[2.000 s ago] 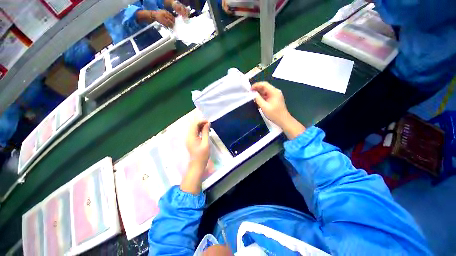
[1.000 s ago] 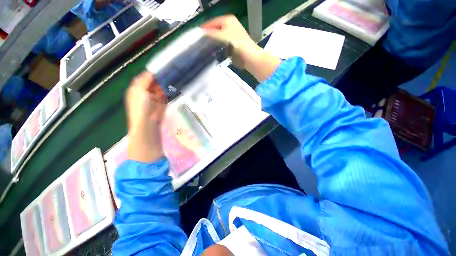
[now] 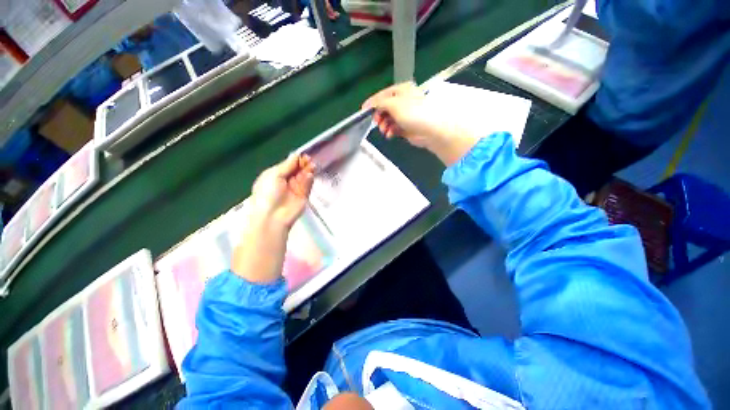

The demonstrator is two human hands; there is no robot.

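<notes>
A tablet (image 3: 342, 147) is held up between my two hands, tilted, with a pinkish face showing. It seems to be in a thin bag, but its edges are too blurred to be sure. My left hand (image 3: 282, 188) grips its left end. My right hand (image 3: 400, 114) pinches its right upper end. Below it lies a white packing tray (image 3: 378, 210) with a plain white right part and pink-blue panels at its left. My left forearm hides part of the tray.
A filled tray (image 3: 86, 336) lies at the left. A white sheet (image 3: 488, 110) lies on the dark bench at the right, before another tray (image 3: 544, 72) and a person in blue (image 3: 664, 72). Beyond the green belt (image 3: 208, 180) stand stacked trays with black slabs (image 3: 166, 82) and a grey post (image 3: 404, 44).
The dark tablet was lifted out of its tray pocket with the whitish bag. It has since moved right and tilted, now showing a pinkish face. Both hands have kept hold of it.
</notes>
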